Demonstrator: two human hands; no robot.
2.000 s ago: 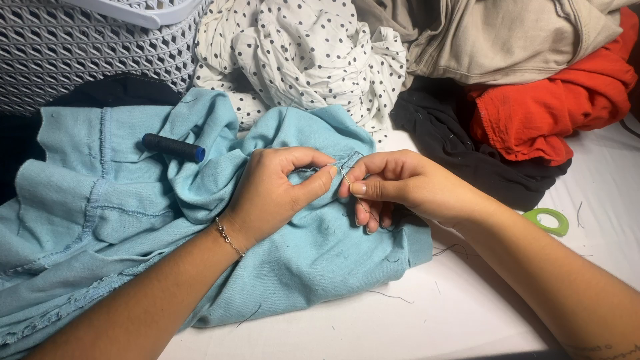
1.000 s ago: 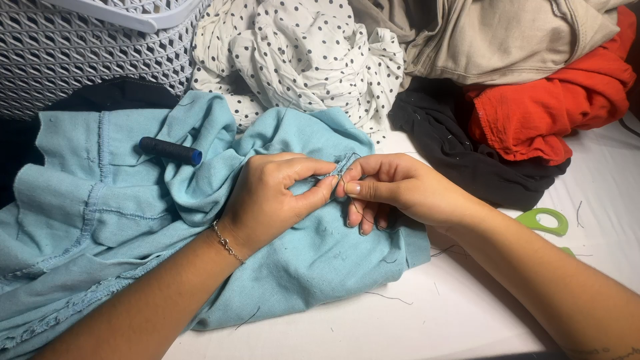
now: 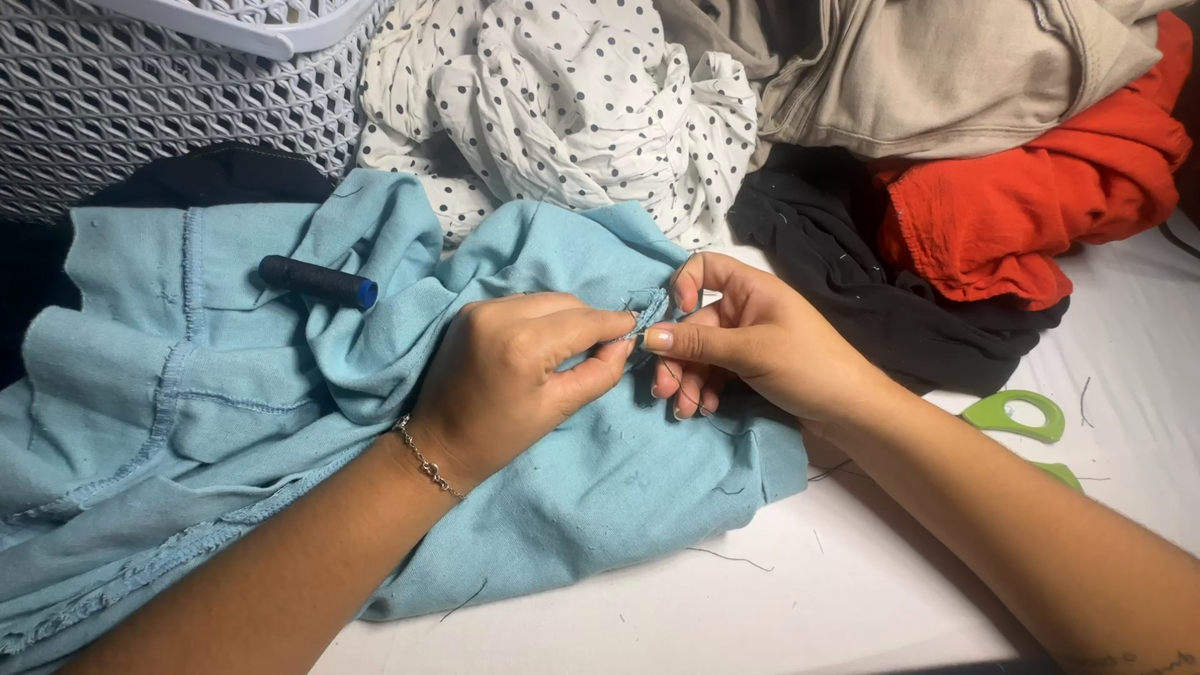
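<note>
A light blue cloth garment (image 3: 581, 487) lies bunched under both hands, its overlocked seams showing at the left. My left hand (image 3: 525, 366) pinches a frayed seam edge (image 3: 649, 307) of it between thumb and fingertips. My right hand (image 3: 741, 337) is right beside, its thumb tip at the same edge and the index finger raised and bent; a dark thread (image 3: 689, 389) hangs by its fingers. Whether a needle is between the fingertips cannot be told. On the garment, left of my left hand, rests a spool of dark thread (image 3: 314, 281) with a blue end.
Behind are a grey woven plastic basket (image 3: 187, 112), a white polka-dot cloth (image 3: 600, 103), beige trousers or similar cloth (image 3: 947, 75), a red cloth (image 3: 1031, 206) and a black cloth (image 3: 872, 262). Green-handled scissors (image 3: 1055, 422) lie partly under my right forearm. Loose threads (image 3: 731, 559) dot the white sheet.
My right index finger has lifted off the thumb and away from the seam edge. My left hand keeps its pinch in nearly the same place.
</note>
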